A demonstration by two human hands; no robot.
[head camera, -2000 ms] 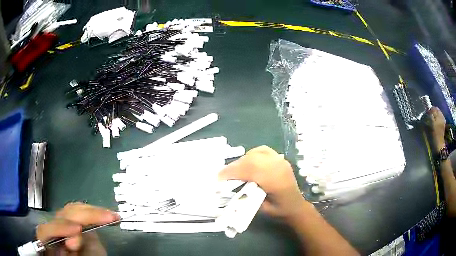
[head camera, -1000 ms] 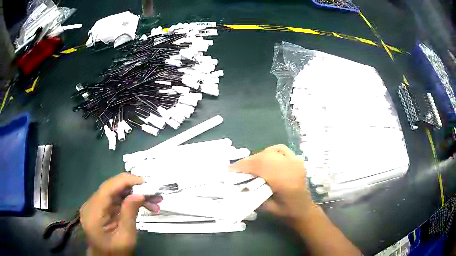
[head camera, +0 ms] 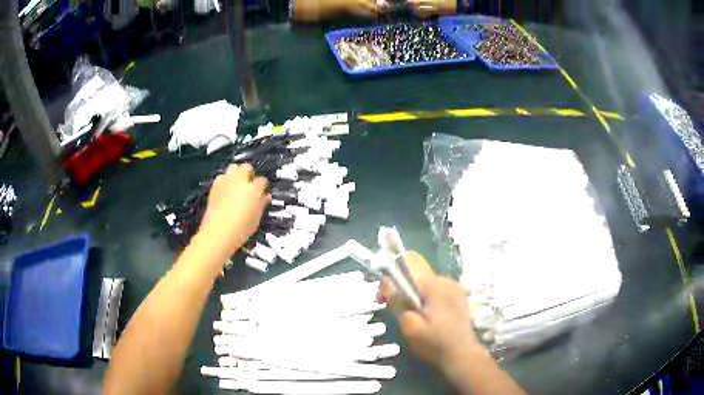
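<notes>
My left hand [head camera: 235,202] is over the spread pile of black wire leads [head camera: 282,166] with white connector ends; its fingertips are among the leads, and whether they grip one cannot be told. My right hand [head camera: 432,312] holds a slim white piece [head camera: 397,266] with a block-like end, pointing up and away, blurred. White tubes [head camera: 305,335] lie in rows in front of me, with one slanted tube [head camera: 309,266] behind them. A clear bag of white tubes [head camera: 533,239] lies to the right of my right hand.
An empty blue tray [head camera: 46,297] and a silver metal bar [head camera: 108,316] lie at left. A red object [head camera: 98,156] and a crumpled white wrap [head camera: 204,126] are farther back. Blue parts trays [head camera: 401,65] and a person's hands [head camera: 386,6] are at the far side.
My left hand has moved from the tubes forward to the wire pile. My right hand has lifted off the tube rows with a white piece. The view has tilted up, showing the far trays.
</notes>
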